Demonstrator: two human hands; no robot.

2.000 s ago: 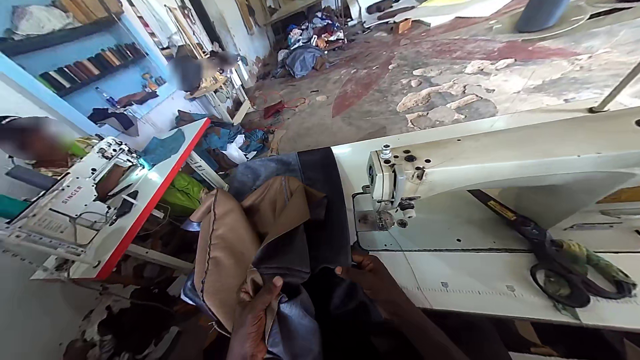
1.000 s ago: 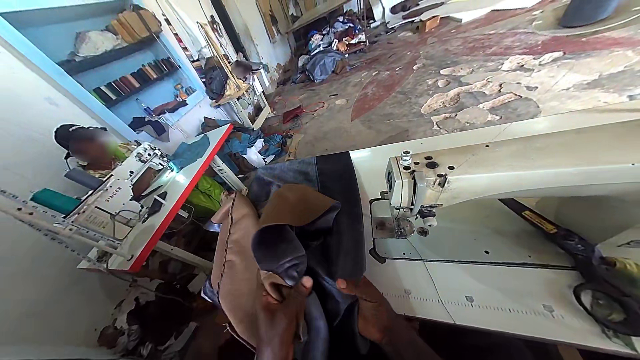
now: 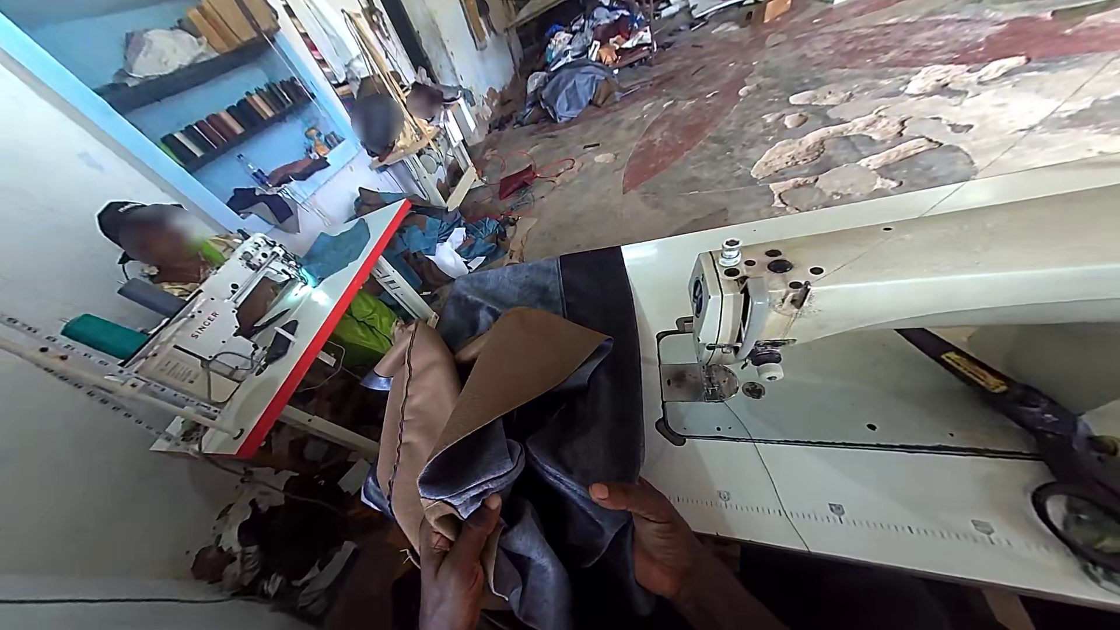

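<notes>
A garment of brown and dark blue cloth (image 3: 516, 367) hangs over the near left end of the sewing table (image 3: 840, 516). My left hand (image 3: 459, 560) grips a fold of it, blue outside and tan inside, between thumb and fingers. On the other side, my right hand (image 3: 652, 534) holds the dark cloth, thumb on top, beside the table edge. The head of an industrial sewing machine (image 3: 744, 306) stands to the right of the cloth, and no cloth lies under its needle area. Part of each hand's fingers is hidden by fabric.
Large black-handled scissors (image 3: 1032, 411) lie on the machine bed at right. At left, a person sits behind another sewing machine (image 3: 214, 324) on a red-edged table (image 3: 324, 328). Shelves (image 3: 236, 131) hold thread spools. Cloth heaps (image 3: 569, 87) lie on the worn floor; people are at work farther back.
The brown flap of cloth has been opened out wider and the rolled blue end has unfolded. Both hands keep their hold. The view has swung somewhat to the left since two seconds ago.
</notes>
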